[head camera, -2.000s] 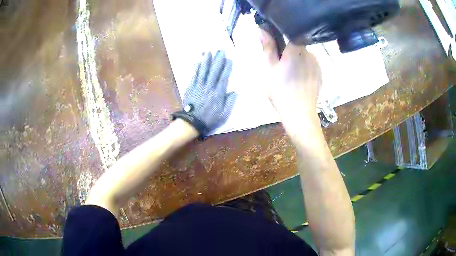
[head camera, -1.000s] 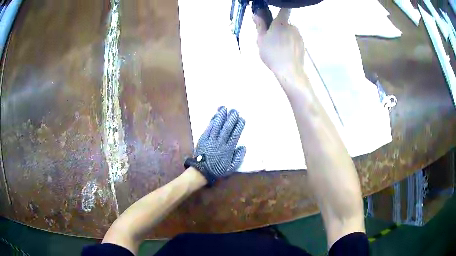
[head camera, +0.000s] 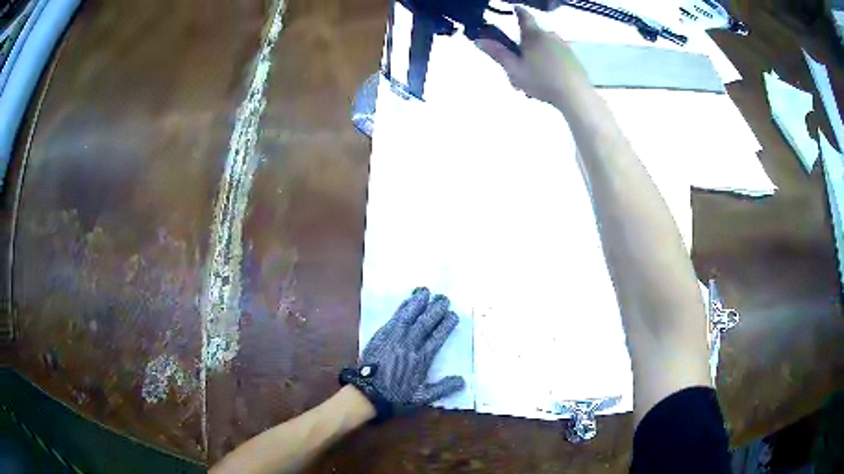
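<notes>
The white fabric lay (head camera: 500, 213) lies lengthwise in front of me, a white sheet on top. My left hand (head camera: 412, 356), in a grey mesh glove with a dark wrist strap, rests flat on its near left corner, fingers slightly spread, holding nothing. My bare right hand (head camera: 537, 60) reaches to the far end and is closed around the dark handle (head camera: 498, 39) of the cutting machine (head camera: 426, 37). The machine is dark and cut off by the top edge. A silvery rounded part, perhaps its base plate (head camera: 366, 106), shows beside the lay's left edge.
Silver clamps sit at the lay's near edge (head camera: 581, 421) and right side (head camera: 722, 319). A grey flat bar (head camera: 648, 68) and a dark strip (head camera: 629, 18) lie at the far right. White offcuts (head camera: 791, 116) lie on the brown table (head camera: 120, 185), which has a pale seam (head camera: 231, 213).
The view has shifted, showing more of the lay's far end and right side. The machine, with my right hand on its handle, is farther along the lay. My left hand remains flat near the corner.
</notes>
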